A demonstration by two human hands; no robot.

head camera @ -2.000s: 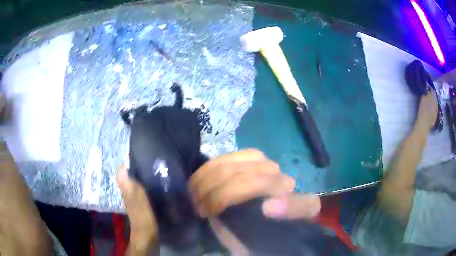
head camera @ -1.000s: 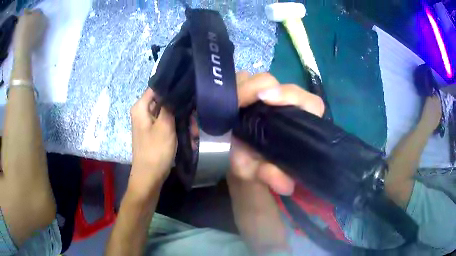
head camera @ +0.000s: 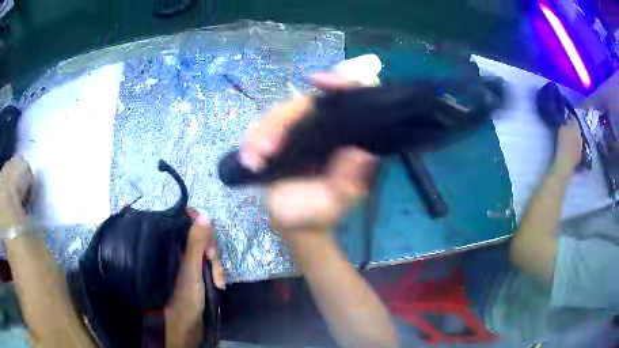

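My left hand (head camera: 190,292) holds the black headphones (head camera: 132,258) at the lower left, over the bench's near edge. A round cup faces up, and a thin curved black piece (head camera: 178,183) sticks up from it. My right hand (head camera: 305,163) is closed around the black electric screwdriver (head camera: 400,115), held above the bench in the middle, its thick body pointing right. Both are motion-blurred. Its tip and any screw on it cannot be made out. A dark rounded end (head camera: 237,168) shows just left of my right hand; what it is cannot be told.
The mallet lies on the green mat (head camera: 468,190), its white head (head camera: 363,68) and dark handle (head camera: 426,185) partly behind the screwdriver. Clear plastic sheet (head camera: 156,136) covers the bench's middle. Other people's arms (head camera: 543,204) reach in at both sides. A purple lamp (head camera: 567,44) glows upper right.
The headphones have moved down and left in my left hand, away from the screwdriver. My right hand has lifted the screwdriver up over the bench and turned it more level.
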